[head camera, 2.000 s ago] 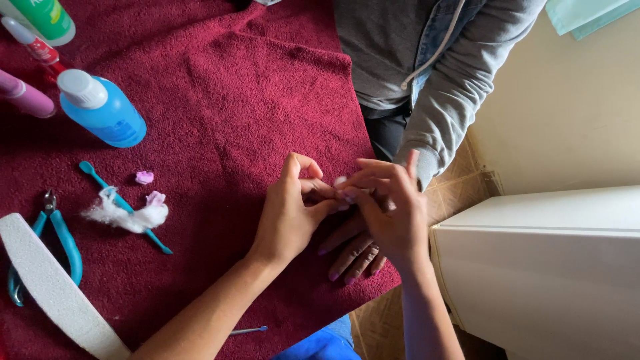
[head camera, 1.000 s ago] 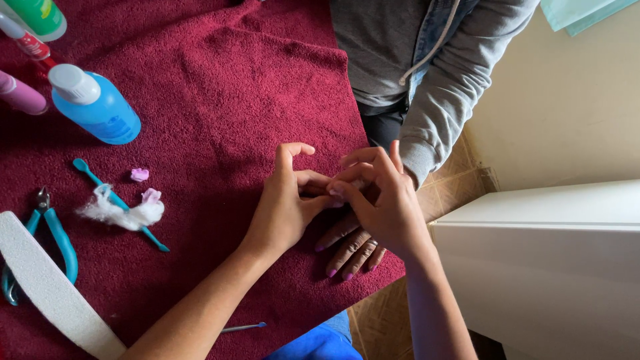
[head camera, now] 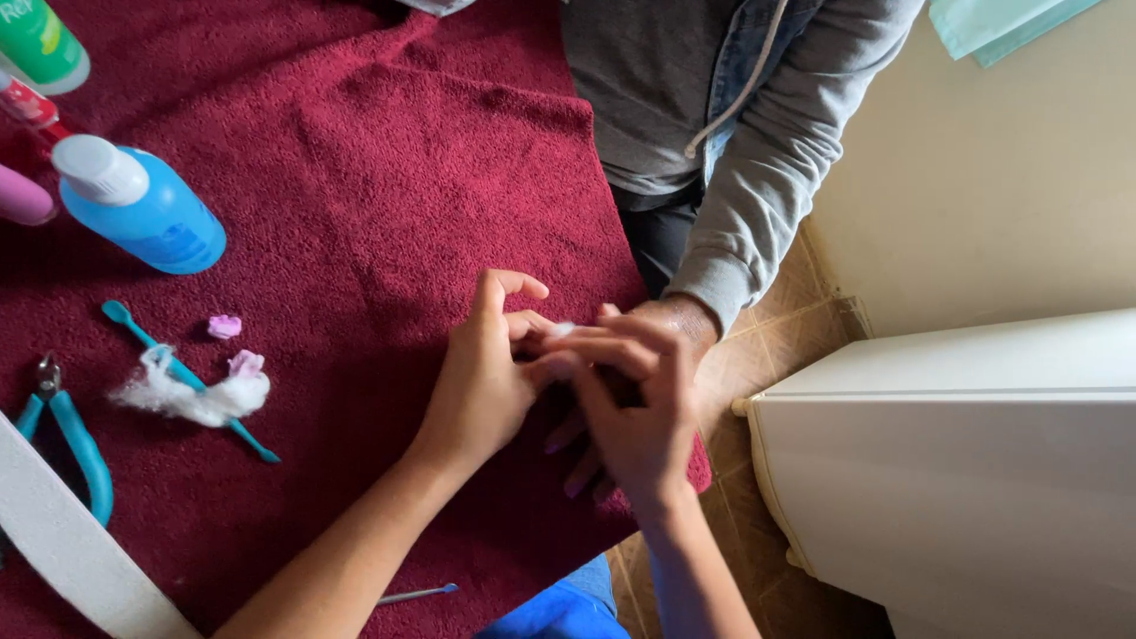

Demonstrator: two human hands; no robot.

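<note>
At the corner of the dark red towel (head camera: 444,177), my left hand (head camera: 488,373) grips a finger of another person's hand (head camera: 679,324). A small tuft of white cotton (head camera: 561,329) shows between my two hands. My right hand (head camera: 639,390), blurred, has thumb and fingers closed on that cotton and lies over the other person's hand. Pink or purple polish shows on that person's lower nails. A white cotton wad (head camera: 200,395) and a pink-stained bit of cotton (head camera: 224,327) lie on the towel, the wad across a teal cuticle pusher (head camera: 142,335).
Teal-handled nippers (head camera: 84,453) and a white nail file (head camera: 71,541) lie at the left. A blue bottle (head camera: 146,209), a green bottle (head camera: 40,44) and a pink container (head camera: 22,195) stand upper left. A thin metal tool (head camera: 417,595) lies near the towel's front edge. A white cabinet (head camera: 958,479) stands at the right.
My right hand has shifted a little over the other person's hand, and more white cotton shows between my hands than one second ago. The tools and bottles have stayed put.
</note>
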